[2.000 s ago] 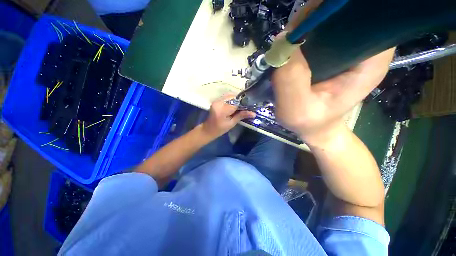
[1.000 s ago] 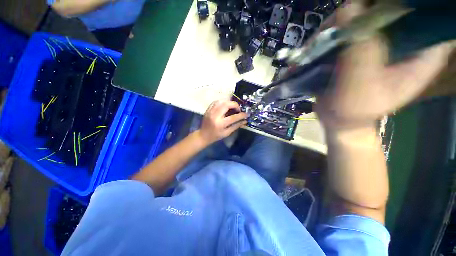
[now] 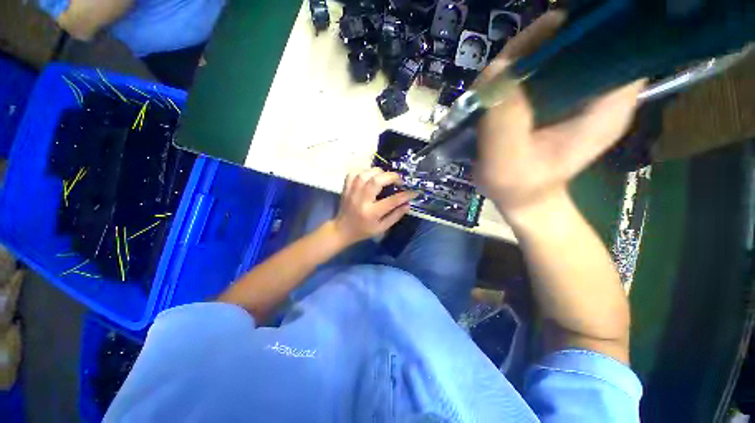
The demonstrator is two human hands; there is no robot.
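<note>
A black socket housing (image 3: 451, 198) lies open side up at the front edge of the cream board, with shiny metal inside and a short yellow wire at its left end. My left hand (image 3: 368, 202) holds the housing at its left front side, fingers over the edge. My right hand (image 3: 530, 149) is around the large dark screwdriver (image 3: 579, 74). Its silvery nose (image 3: 457, 111) points down-left, and the thin tip is over or on the left part of the housing; contact cannot be told. The screwdriver and right hand hide part of the board behind.
Black socket inserts (image 3: 397, 49), some with grey faces, are heaped at the board's back. A blue plastic crate (image 3: 178, 248) with black housings and yellow-green wires stands left. A silvery rod (image 3: 695, 76) is at right. A person's arm (image 3: 95, 16) shows at upper left.
The screwdriver went up and right, off the housing, then came back down over its left part. The housing has come into clearer view, still in my left hand. The view has shifted slightly.
</note>
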